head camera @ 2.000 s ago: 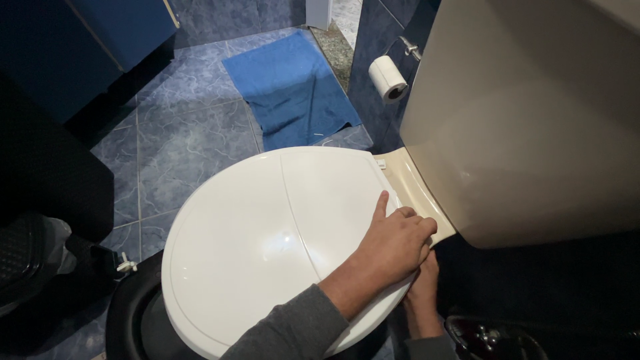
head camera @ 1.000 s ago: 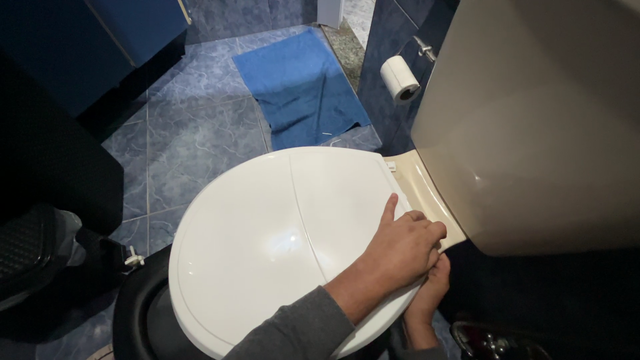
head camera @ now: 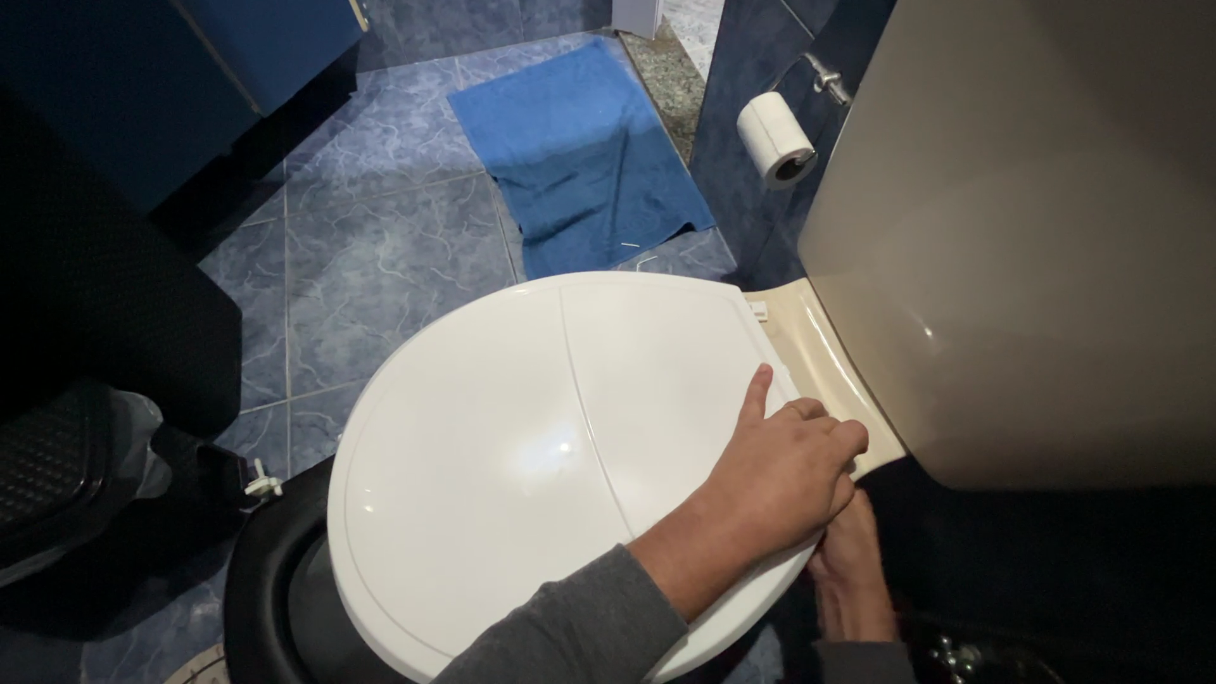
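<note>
A white toilet lid (head camera: 475,427) lies closed over the cream toilet bowl (head camera: 836,380), whose rear part shows between the lid and the tank (head camera: 1026,247). My left hand (head camera: 784,461) reaches across the lid and rests at its hinge edge, fingers curled over the near rear corner and one finger stretched on the lid. Below that corner is my right hand (head camera: 852,551), reaching up under the edge from the near side; its fingertips are hidden behind my left hand. A small white hinge piece (head camera: 757,311) shows at the lid's far rear corner.
A blue cloth mat (head camera: 589,152) lies on the tiled floor beyond the toilet. A toilet paper roll (head camera: 776,140) hangs on the wall. At the left stand a dark bin (head camera: 47,465) and a black ring-shaped object (head camera: 252,570), with a small white fitting (head camera: 263,483) beside them.
</note>
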